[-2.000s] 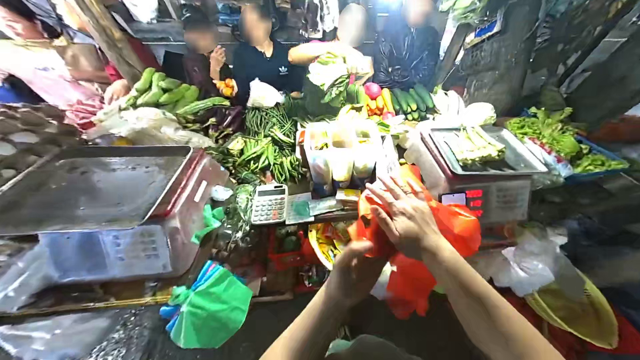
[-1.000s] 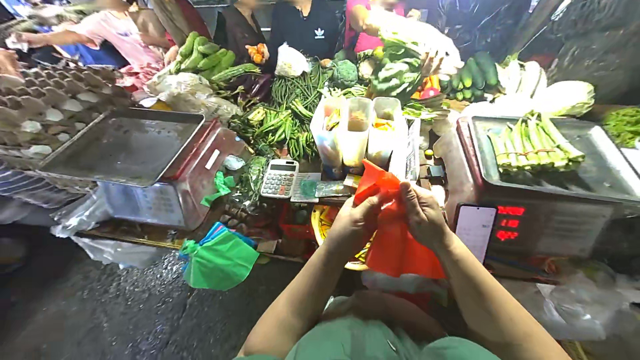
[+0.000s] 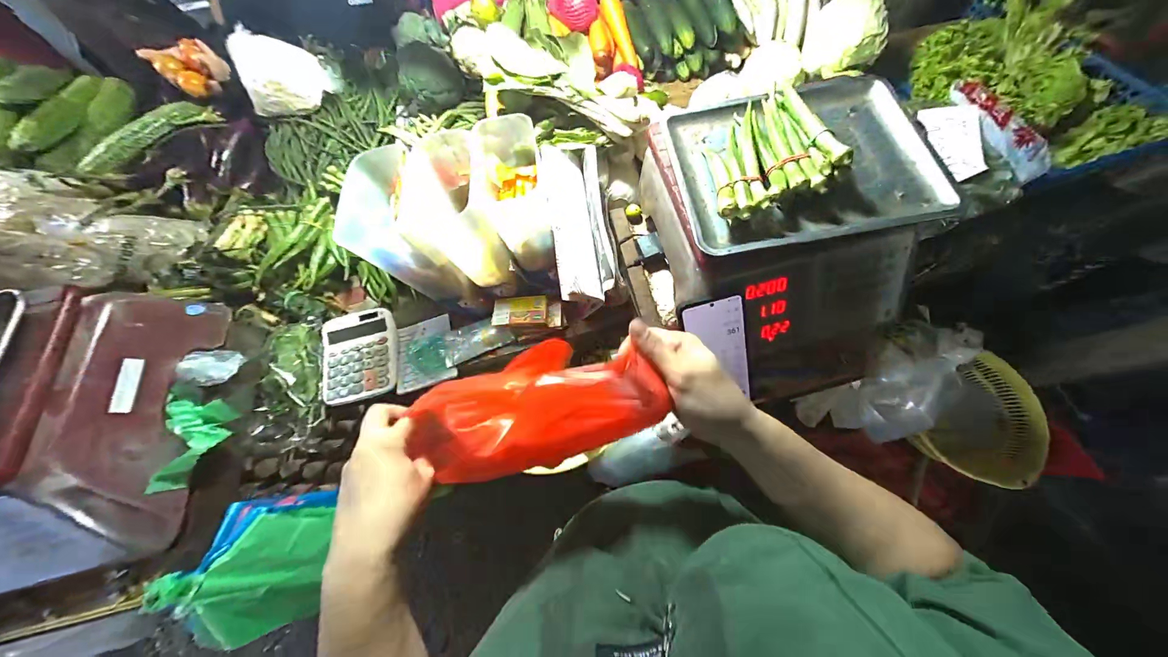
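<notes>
A red plastic bag [image 3: 538, 415] is stretched sideways between my two hands, above the front edge of the stall. My left hand [image 3: 388, 465] grips its left end, and my right hand [image 3: 689, 379] pinches its right end. Just beyond the bag are a white calculator [image 3: 359, 356] and clear plastic containers [image 3: 456, 205]. Behind my right hand a phone [image 3: 717, 338] leans against a digital scale [image 3: 812, 301] with lit red digits. Bundled green stalks tied with bands [image 3: 780, 160] lie on that scale's metal tray [image 3: 899, 182].
A second scale [image 3: 119, 392] stands at the left, with green plastic bags [image 3: 265, 566] hanging near it. Green beans [image 3: 306, 237], cucumbers [image 3: 675, 32] and leafy greens [image 3: 1013, 73] fill the far side. A yellow plastic basket [image 3: 995, 420] is at the right.
The red bag hung down from both hands a second ago; now it is stretched sideways, with my hands farther apart. The view has shifted down and closer.
</notes>
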